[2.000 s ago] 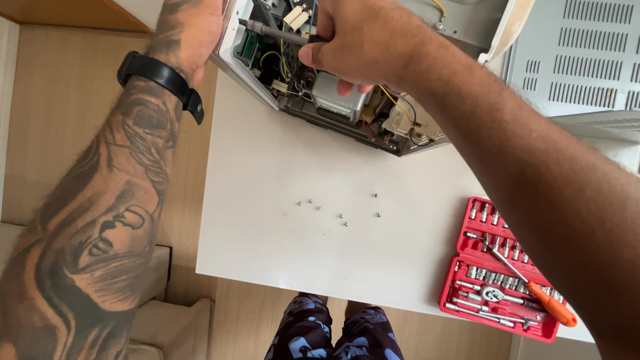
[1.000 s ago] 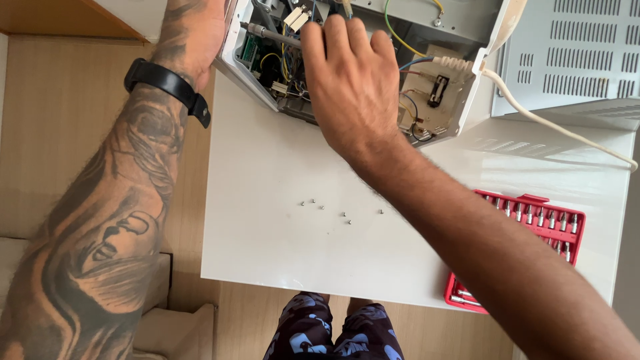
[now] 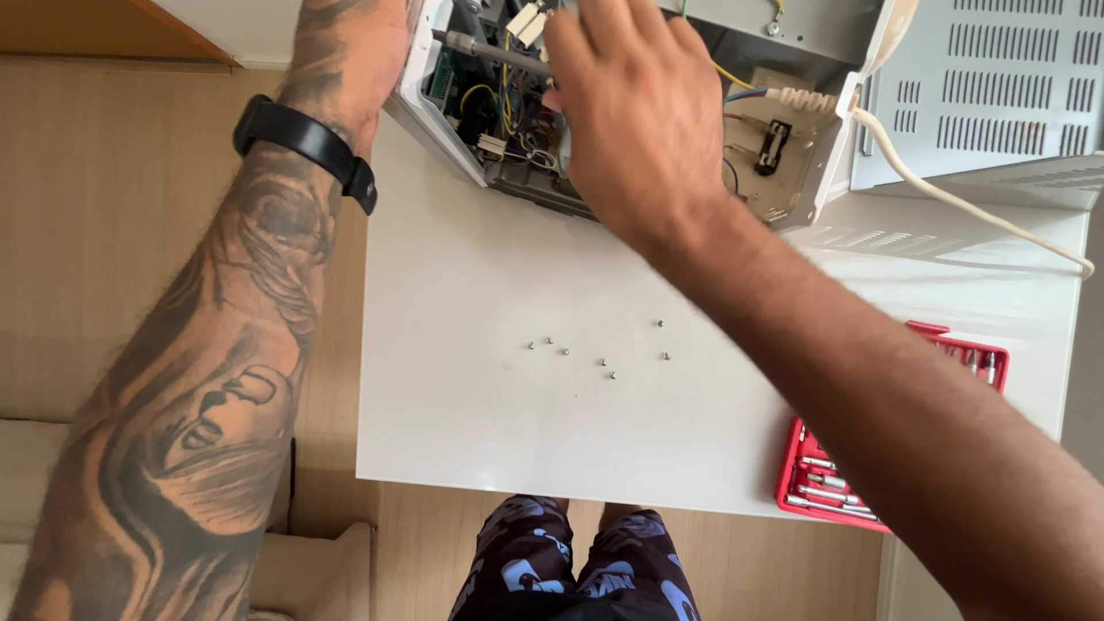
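At the top of the head view stands an opened appliance housing [image 3: 535, 185], with wires and circuit boards inside. My left hand [image 3: 384, 73] is against the outside of its left wall, fingers out of sight. Over the inner parts is my right hand [image 3: 642, 112], palm down with bent fingers. A grey metal shaft [image 3: 500, 53] runs from the left wall to beneath these fingers; whether they grip it cannot be seen. White connectors [image 3: 526, 24] lie near the fingers. A black component [image 3: 772, 147] sits in the right part of the housing.
Several small screws [image 3: 603, 362] lie on the white table [image 3: 483, 414]. My right forearm partly covers a red socket set case [image 3: 787, 470]. A vented metal cover [image 3: 914, 121] stands at the right, with a white power cord [image 3: 940, 191] curving in front of it.
My right hand has changed its pose over the inner parts, and its forearm has moved to cover more of the red case. The orange-handled tool seen there earlier is now out of sight.
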